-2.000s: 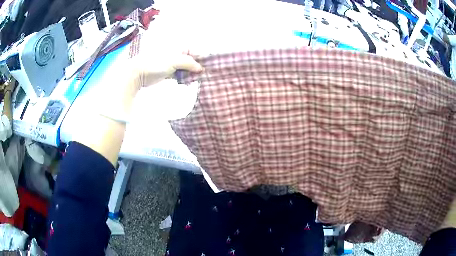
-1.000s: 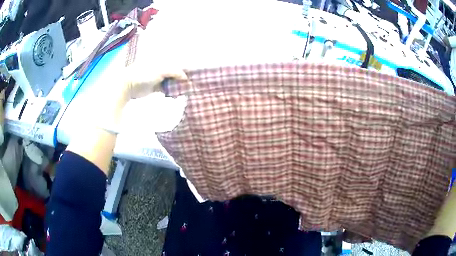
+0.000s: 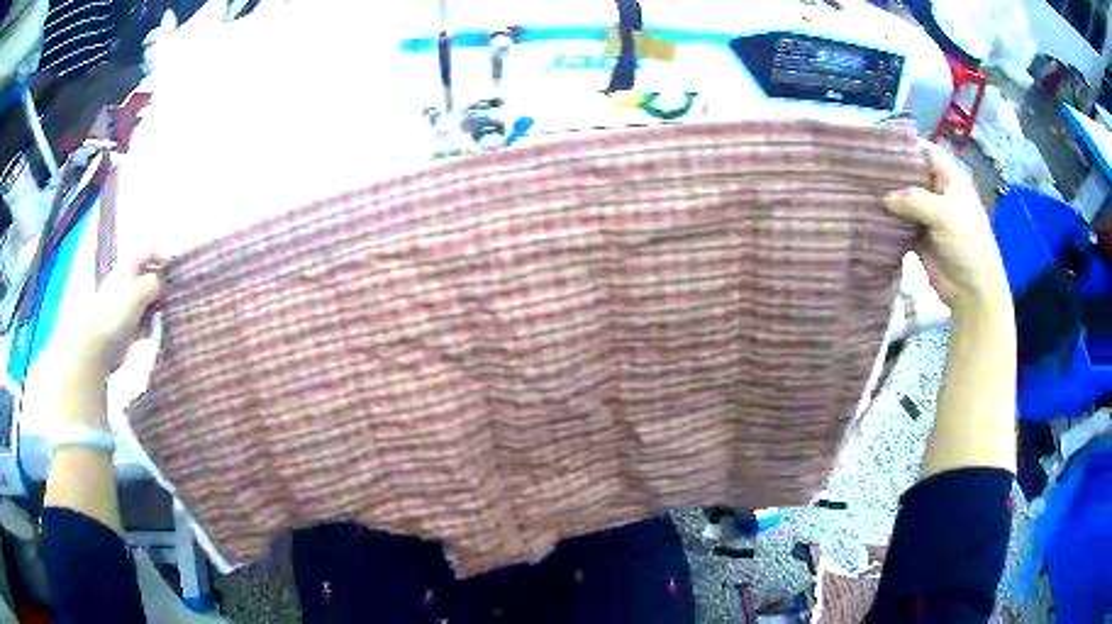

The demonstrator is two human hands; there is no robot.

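Observation:
A wide brown-red plaid garment panel (image 3: 524,354) is stretched between my two hands over the front of the white table and my lap. White edging shows at its lower left and right edges. My left hand (image 3: 128,311) grips its upper left corner. My right hand (image 3: 945,226) grips its upper right corner, thumb on top. The panel hides the table's front edge. The sewing machine (image 3: 695,55), white with a blue stripe and a black band, stands just behind the panel's top edge.
Plaid strips (image 3: 107,226) hang at the table's left. A red stool (image 3: 962,100) stands beyond the machine at right. Blue tubs (image 3: 1037,311) stand on the right. Scraps and a plaid piece (image 3: 844,597) lie on the speckled floor at lower right.
The view has turned right. My right hand, earlier cut off by the frame edge, now shows fully on the panel's corner. The whole panel is in view, and more of the machine and tubs shows.

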